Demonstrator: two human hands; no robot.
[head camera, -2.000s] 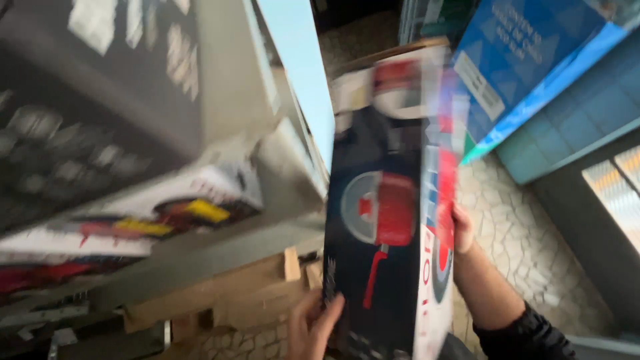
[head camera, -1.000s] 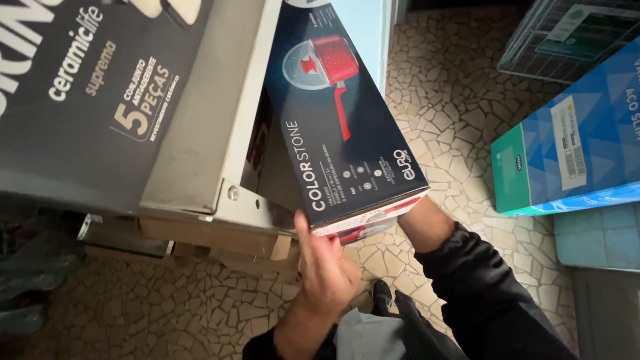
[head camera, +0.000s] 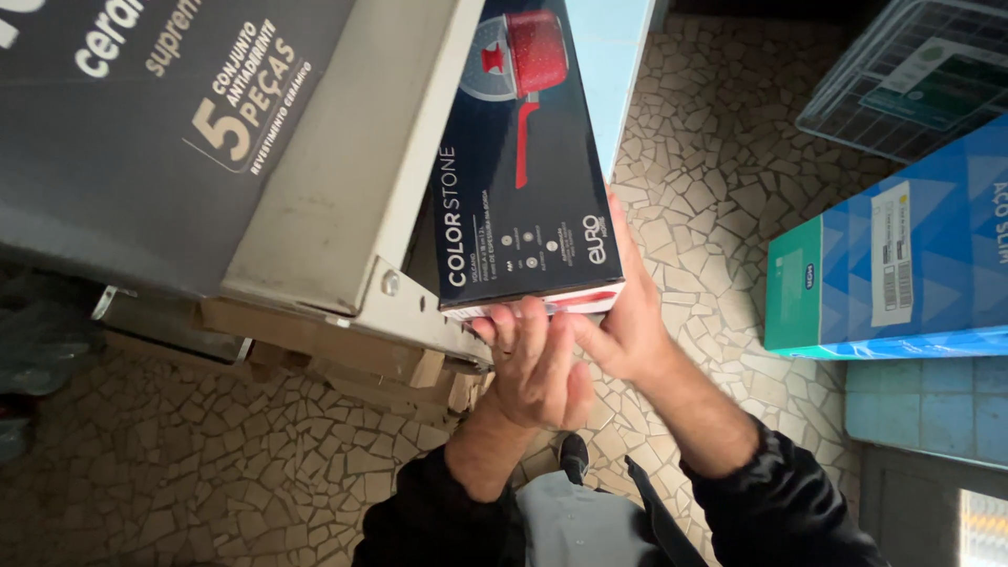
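A dark cardboard saucepan box (head camera: 524, 213) with a red pan pictured on it lies tilted at the side of a metal shelf (head camera: 331, 181), partly behind the shelf's edge. My left hand (head camera: 539, 362) touches the box's near end with its fingertips, palm toward the end. My right hand (head camera: 630, 307) lies along the right side and near corner of the box, its thumb by the end face and its fingers partly hidden. The box's far end runs out of the frame at the top.
A large dark cookware box (head camera: 157, 157) stands on the shelf at left. Cardboard (head camera: 315, 339) shows beneath the shelf. At right are a blue and green box (head camera: 906, 260) and a wire rack (head camera: 890, 87). Stone-patterned floor (head camera: 693, 118) lies below.
Two seconds ago the box was upright between my hands, away from the shelf's edge. It now lies against the shelf side, with my left hand at its near end. The view has shifted.
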